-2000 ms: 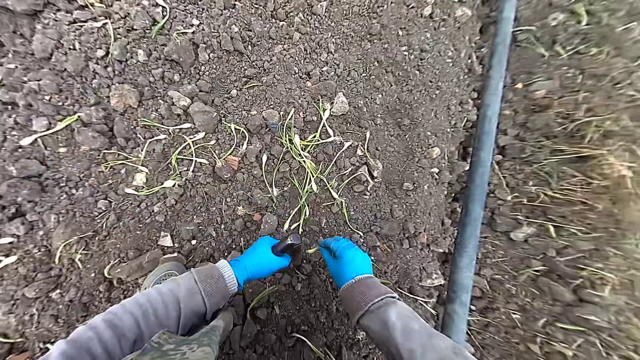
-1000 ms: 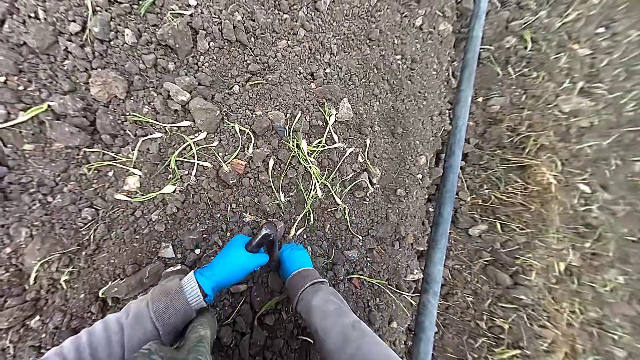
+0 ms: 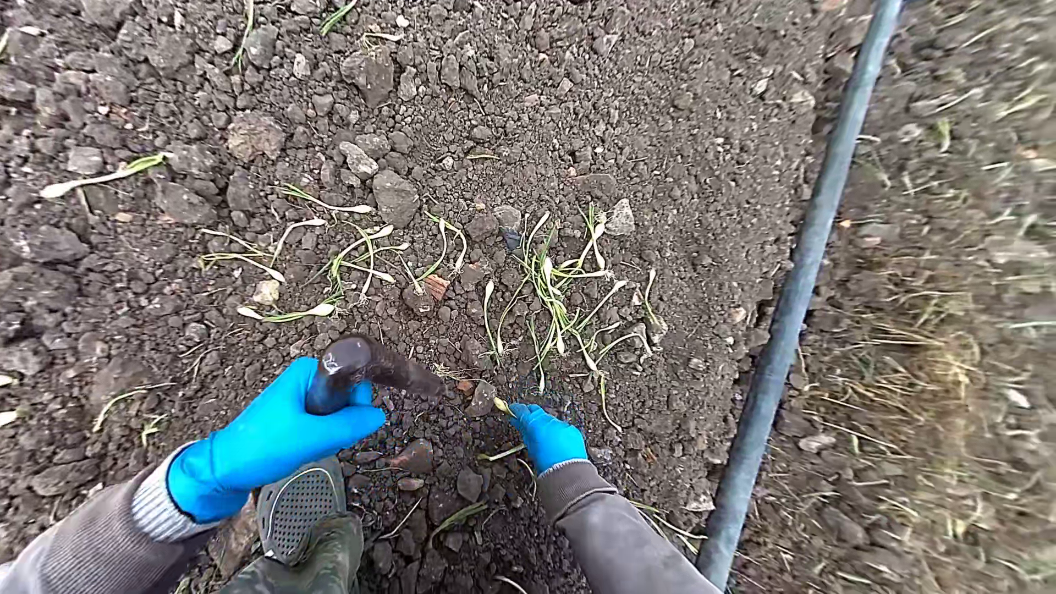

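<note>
My left hand (image 3: 285,429), in a blue glove, grips a dark, hooked hand tool (image 3: 355,371), its tapered end pointing right above the soil. To its right, my right hand (image 3: 546,437), also gloved in blue, pinches a small pale bulb (image 3: 502,406) at the fingertips; whether a stem trails from it is hidden. Just above my right hand lies a loose pile of small bulb seedlings (image 3: 554,289) with green leaves and white bulbs. More seedlings (image 3: 355,256) are scattered on the soil farther left.
A grey pipe (image 3: 792,305) runs along the right side of the bed, with dry straw (image 3: 932,371) beyond it. Stones such as a grey one (image 3: 396,198) dot the soil. A perforated clog (image 3: 301,511) stands by my left wrist.
My hands were close together one second ago and are now apart. The tool has come up from between them with my left hand, and a bulb now shows in my right fingertips.
</note>
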